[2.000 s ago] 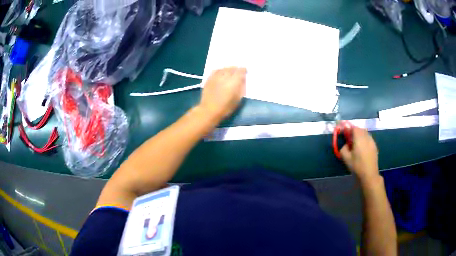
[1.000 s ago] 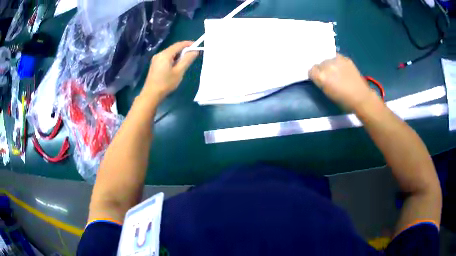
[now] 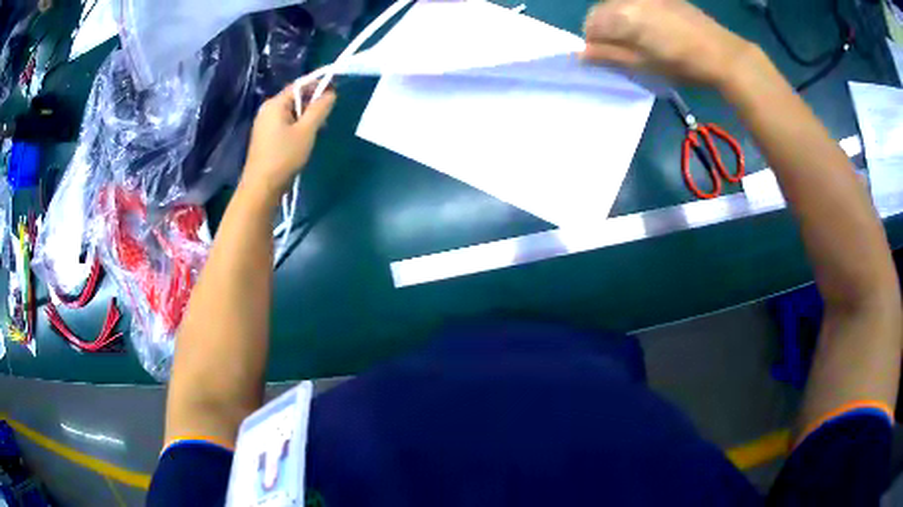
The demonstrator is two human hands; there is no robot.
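Note:
White paper sheets [image 3: 495, 139] lie on the green bench, the upper one lifted or bent along its far part. My left hand [image 3: 282, 134] is closed on thin white tubes [image 3: 347, 51] left of the paper; their ends hang below the hand. My right hand [image 3: 644, 35] is at the paper's far right corner, fingers curled on its edge. Scissors with orange-red handles [image 3: 711, 158] lie right of the paper, below my right forearm. A white-silver measuring strip [image 3: 475, 259] runs along the bench's near side, partly under a paper corner.
A clear bag with orange-red coils [image 3: 163, 267] and grey translucent bags [image 3: 149, 129] lie at left. Red wire bundles [image 3: 87, 332] lie left of them. A black cable [image 3: 807, 59] lies at far right, with another white sheet [image 3: 881, 134] at the right edge.
The paper has turned, with its upper part now lifted. My right hand has moved up and away from the scissors, which now lie free. My left hand moved from the paper to the white tubes.

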